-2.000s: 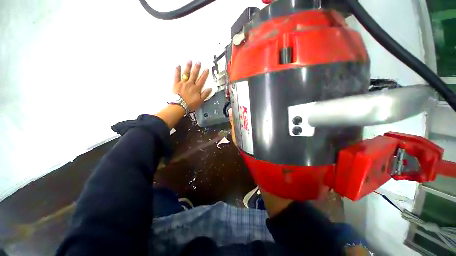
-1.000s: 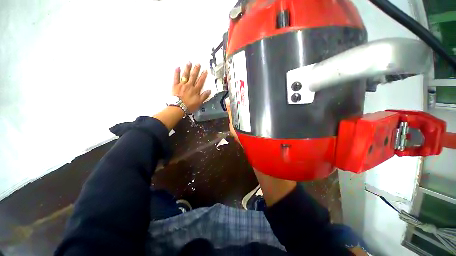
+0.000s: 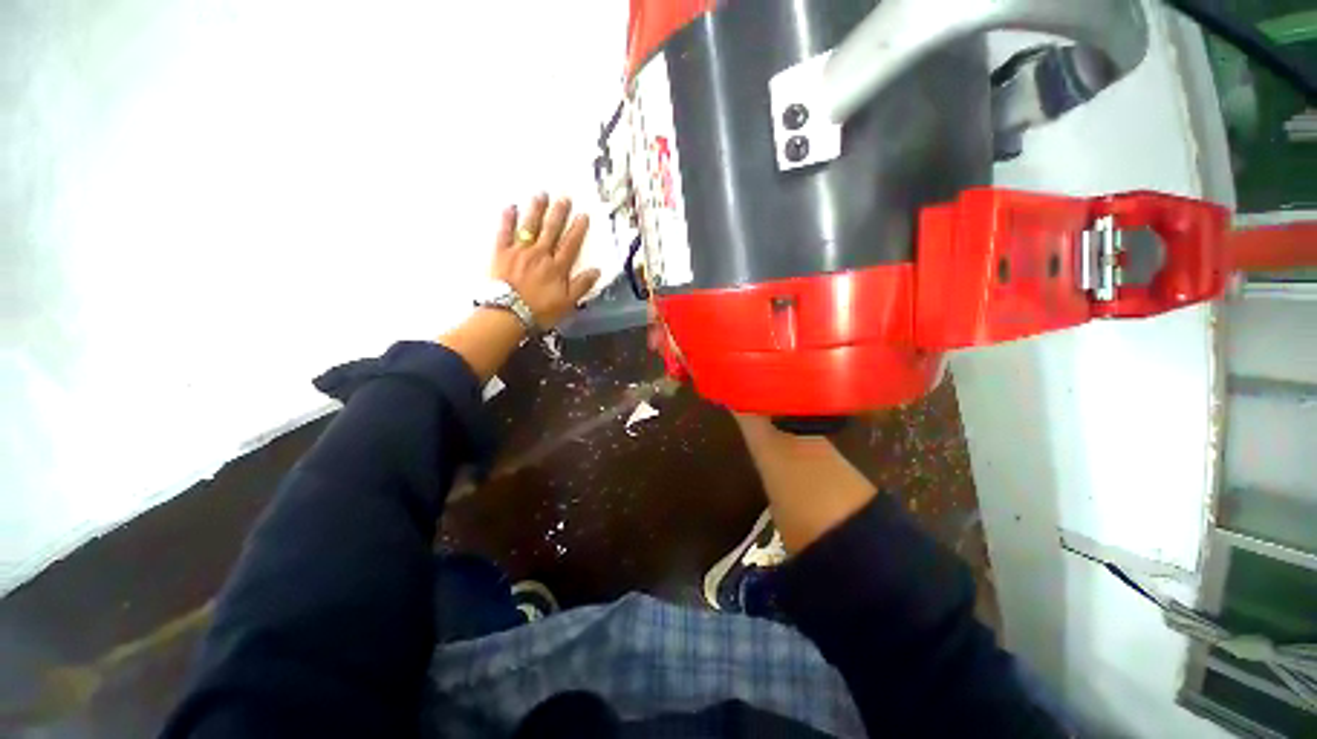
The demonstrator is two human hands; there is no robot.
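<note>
The cloth cutting machine [image 3: 809, 188], with its red and black motor body and silver curved handle [image 3: 982, 29], fills the upper right of the view. Its grey base plate [image 3: 607, 318] shows at the edge of the white fabric lay [image 3: 289, 217]. My left hand [image 3: 540, 272], with a ring and a wristwatch, lies flat with fingers spread on the lay, left of the machine, and holds nothing. My right forearm reaches under the motor body; my right hand is hidden behind it.
The brown table [image 3: 592, 462] carries small white offcuts [image 3: 641, 413] and specks near me. A pale wall or ledge [image 3: 1076, 448] runs along the right. A black cable [image 3: 1242, 44] crosses the top right corner. A cord bundle [image 3: 1242, 635] is at lower right.
The machine has moved up and slightly left in the view, away from me, and my right forearm shows more. My left hand has stayed nearly in place on the lay.
</note>
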